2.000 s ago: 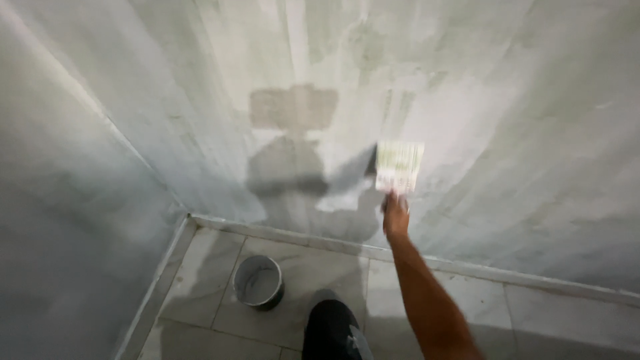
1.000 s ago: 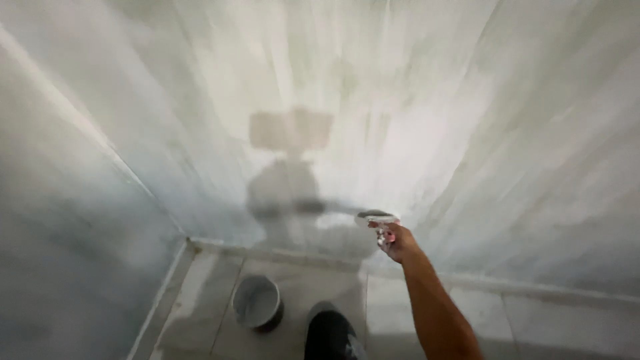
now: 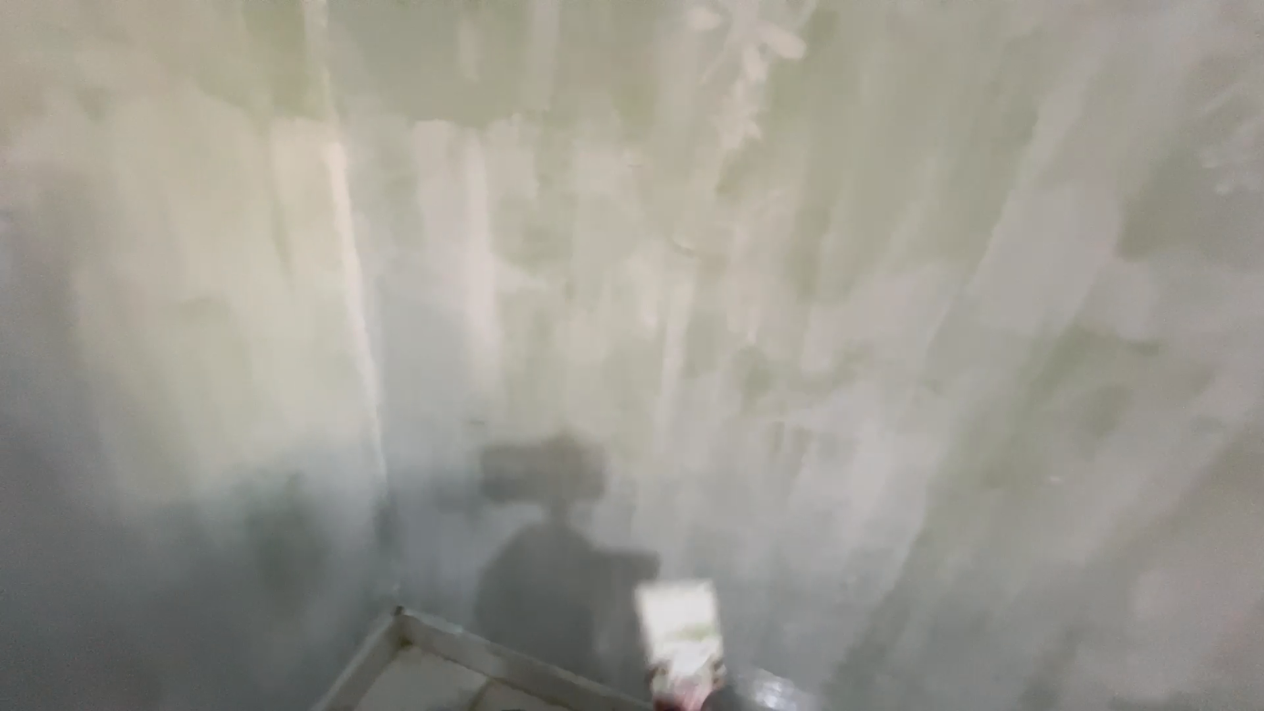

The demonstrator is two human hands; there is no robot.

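A wide putty knife (image 3: 681, 622) with a pale, smeared blade points up at the bottom of the view, in front of the wall. Only blurred fingertips of my right hand (image 3: 681, 701) show at its lower end, closed around it. The plastered wall (image 3: 741, 395) fills most of the view, streaked with white and greenish patches. My left hand is out of view.
A second wall (image 3: 178, 346) meets this one at a corner on the left. Below, a low skirting (image 3: 513, 667) runs along the tiled floor (image 3: 420, 681). A shadow of a head and arm falls on the wall.
The view has swung up and left, so the bucket and my leg have left it. The blade, seen nearly edge-on one second ago, now shows its flat face.
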